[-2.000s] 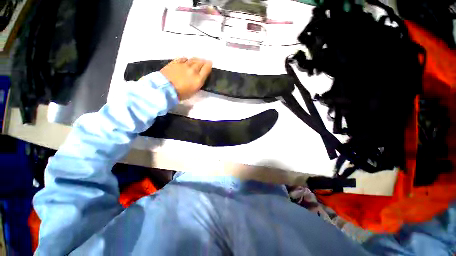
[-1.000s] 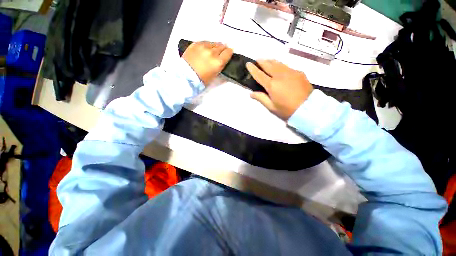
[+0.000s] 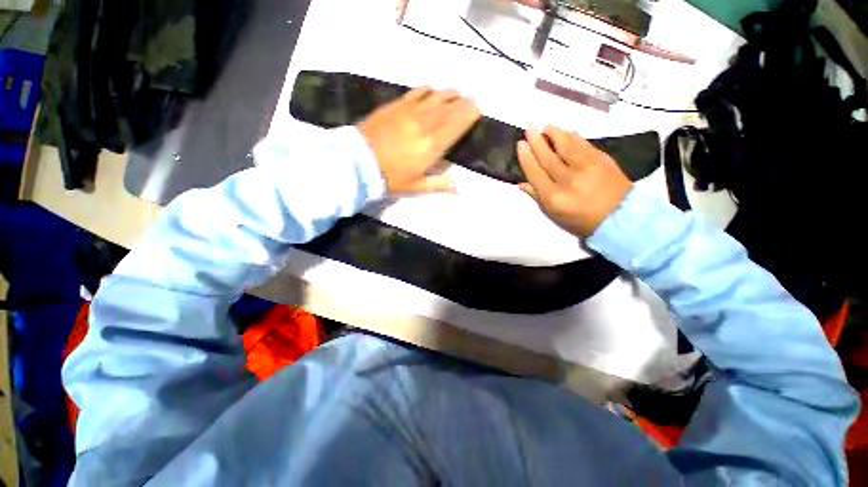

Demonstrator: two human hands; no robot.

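Note:
A dark camouflage strap panel [image 3: 347, 99] lies across the white table sheet, with both ends showing. My left hand [image 3: 417, 138] rests flat on its middle, fingers over the panel and thumb towards me. My right hand [image 3: 574, 178] rests on it further right, fingertips on the panel. Neither hand is seen to grip it; the parts under the fingers are hidden. A second curved camouflage panel [image 3: 457, 273] lies nearer to me, its left end hidden by my left sleeve and its right end by my right sleeve.
A sewing clamp [image 3: 579, 84] with clear and reddish parts stands at the far side, with a thin dark line beside it. A black heap of webbing [image 3: 795, 162] is at right. Camouflage panels [image 3: 133, 57] hang together at far left. The pale table edge [image 3: 419, 328] is before my body.
My left hand has moved from the far panel's left end towards its middle. The panel's left end is now uncovered, and its right end now shows. My right hand stays on the panel.

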